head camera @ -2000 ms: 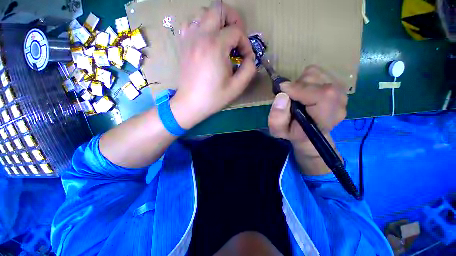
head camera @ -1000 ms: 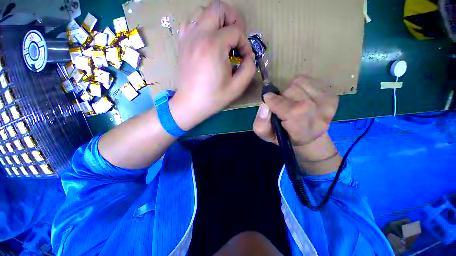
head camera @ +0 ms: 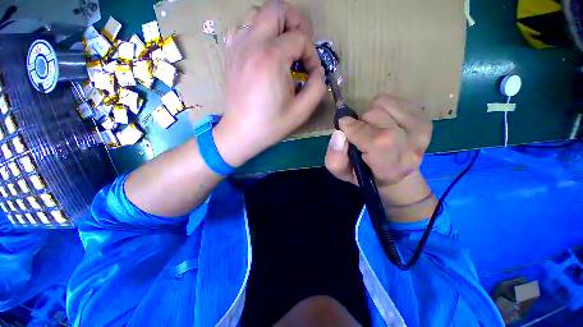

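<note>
A small round circuit board assembly (head camera: 328, 57), dark with silvery details, is on the tan cardboard mat (head camera: 396, 57). My left hand (head camera: 272, 76) is at its left side, thumb and finger close together; a bit of amber and dark shows between them, likely a pouch battery (head camera: 298, 75), mostly hidden. The upper fingers are pinched, but any solder wire there is too thin to tell. My right hand (head camera: 383, 140) grips the black soldering iron (head camera: 364, 172). Its metal shaft points up to the assembly's lower edge, and the tip appears to touch it.
A pile of pouch batteries (head camera: 124, 73) lies left of the mat, beside a solder wire spool (head camera: 42, 66) and stacked battery trays (head camera: 29, 172). A round white device (head camera: 510, 85) with a taped cable lies right. A yellow-and-black object (head camera: 540, 22) stands upper right. The iron's cord loops near my right forearm.
Since two seconds ago my right hand has moved slightly left and the iron has turned more upright, its cord now looping lower. My left hand has stayed almost in place at the assembly.
</note>
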